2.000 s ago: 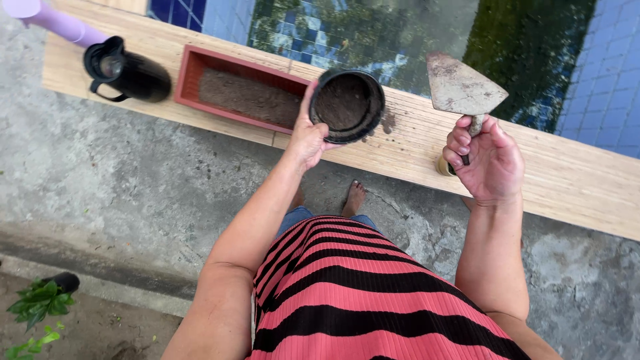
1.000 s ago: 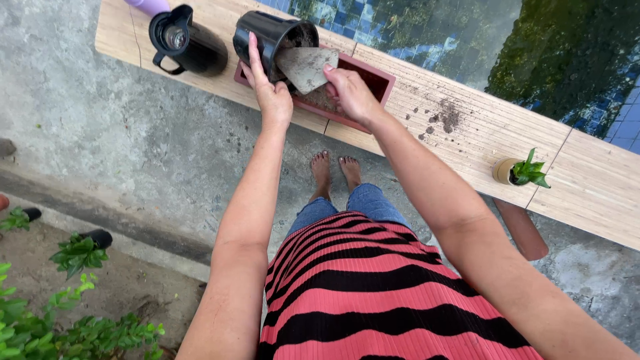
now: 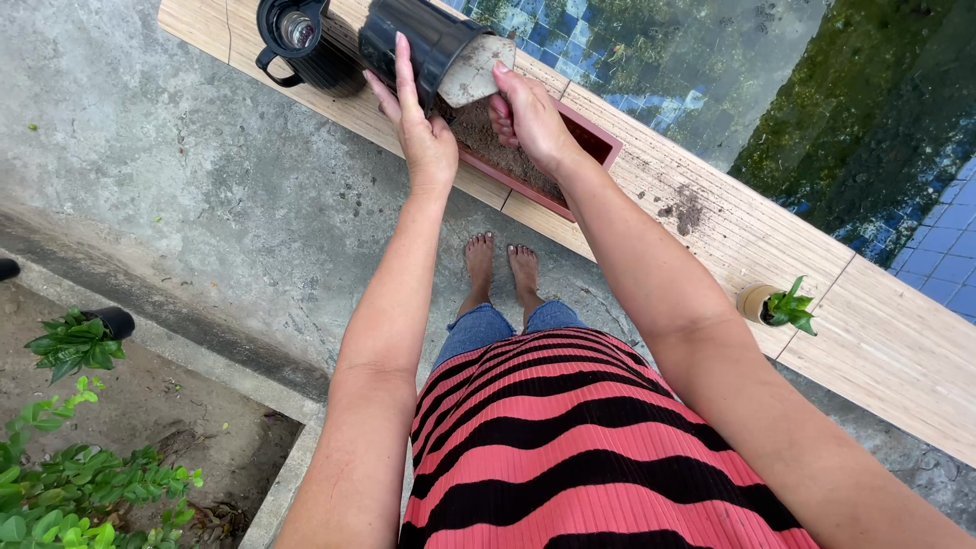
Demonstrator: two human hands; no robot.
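Observation:
A black plastic plant pot lies tilted on its side over the rectangular reddish-brown planter, its mouth facing right. My left hand supports the pot from below, fingers spread along its wall. My right hand grips a trowel, whose soil-stained metal blade is at the pot's mouth; the handle is hidden in my fist. Loose brown soil lies in the planter below. How much soil the pot holds cannot be seen.
A black ribbed jug stands left of the pot on the wood-look ledge. Spilled soil and a small potted plant are to the right. Beyond lies a tiled pool; a concrete curb and plants are at lower left.
The pot, held upright two seconds ago, is now tipped over the planter. My right hand has brought the trowel from the right to the pot's mouth, and the blade has shifted slightly since one second ago.

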